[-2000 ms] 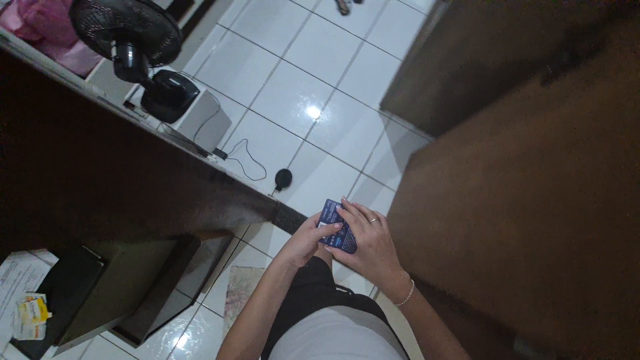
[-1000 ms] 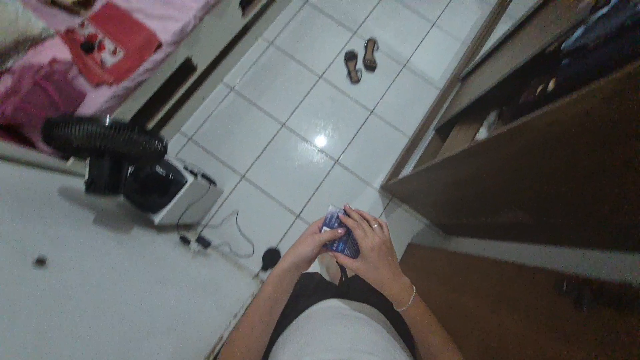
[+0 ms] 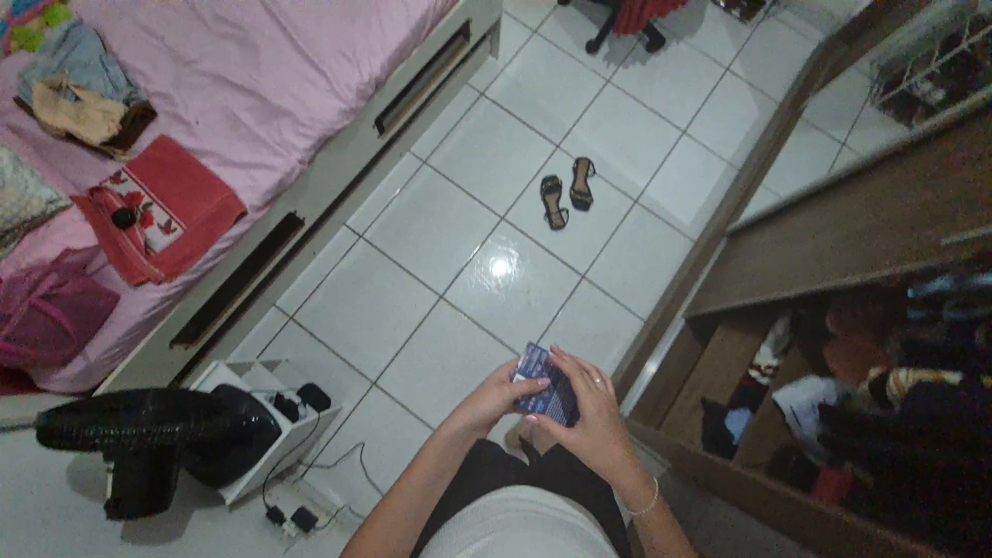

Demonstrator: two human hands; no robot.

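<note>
Between my two hands, in front of my body, is a small blue and purple box [image 3: 542, 391] with pale writing on it. My left hand [image 3: 500, 395] grips its left side, with the thumb across its face. Around the right side and top edge curve the fingers of my right hand [image 3: 585, 403], which has a ring and a bracelet at the wrist; its thumb lies at the lower edge. Parts of the box are hidden under the fingers.
A bed [image 3: 271, 77] with a red towel [image 3: 182, 205] is at the left, above a black fan [image 3: 155, 434] on a white stand [image 3: 291, 434]. Black sandals [image 3: 553, 203] lie on the tiled floor. An open wardrobe [image 3: 806, 287] with clothes is at the right; cables trail at lower left.
The view has moved from the doorway into the room, bringing the bed, sandals and open wardrobe into fuller sight. Both hands still hold the box in front of my body.
</note>
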